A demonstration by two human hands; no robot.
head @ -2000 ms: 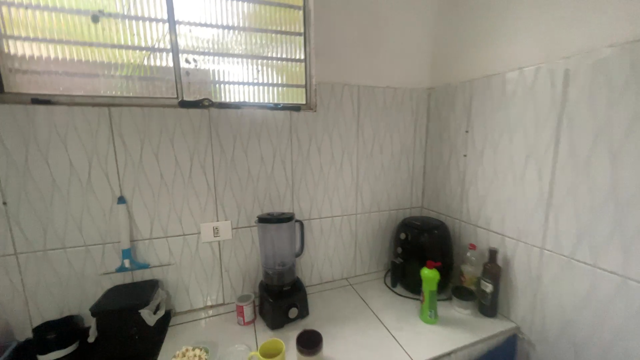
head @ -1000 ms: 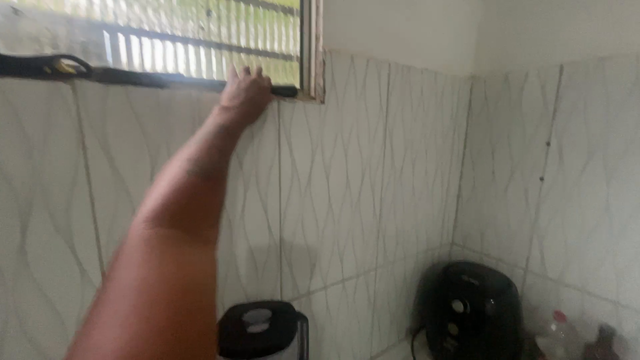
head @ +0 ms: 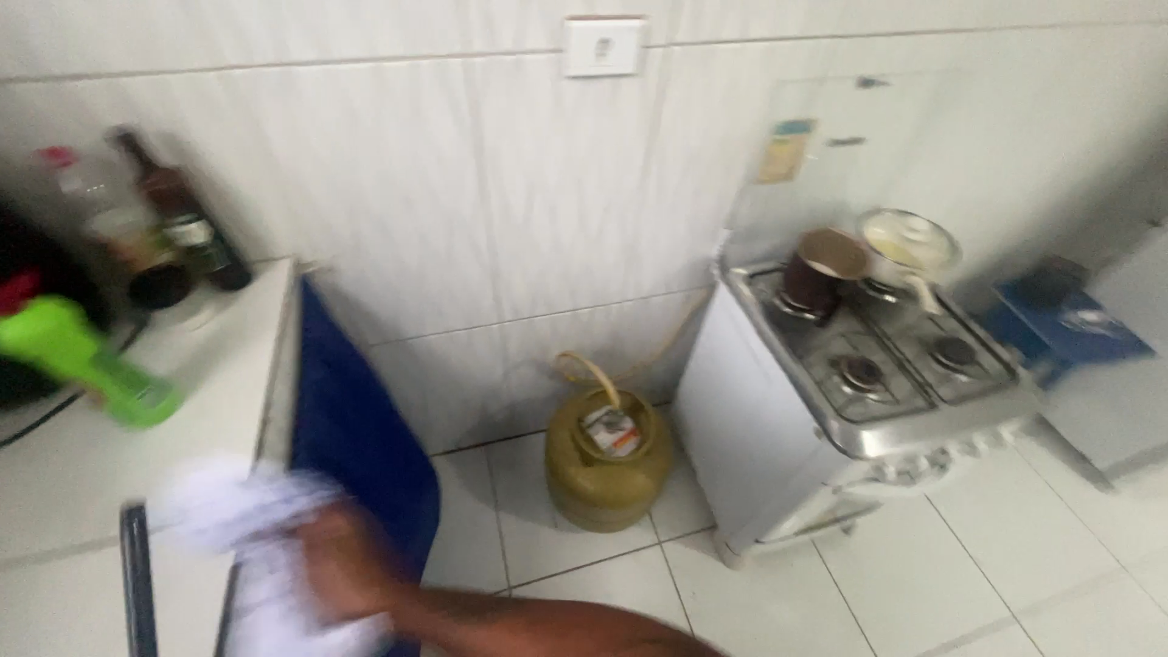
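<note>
My right hand [head: 347, 557] reaches in from the bottom of the head view, blurred, and is closed on a white cloth [head: 246, 511]. The cloth hangs about the edge of the white tiled counter [head: 55, 493], and part of it falls below my hand. A black bar [head: 139, 584] shows at the lower left, beside the cloth; what it belongs to cannot be told. A green plastic bottle with a red cap [head: 100, 365] is farther back on the counter. My left hand is out of view.
A dark glass bottle [head: 192, 219] and a clear bottle [head: 100, 201] stand by the wall. A blue panel [head: 356, 411] hangs at the counter's side. Beyond are a yellow gas cylinder [head: 607, 493] and a stove [head: 876, 365] with a dark pot [head: 812, 283] and a lidded pan [head: 899, 255].
The view has swung right and down from the window. One second ago a hand reached to a black bar at the window's lower edge; now my right hand holds a cloth at the counter.
</note>
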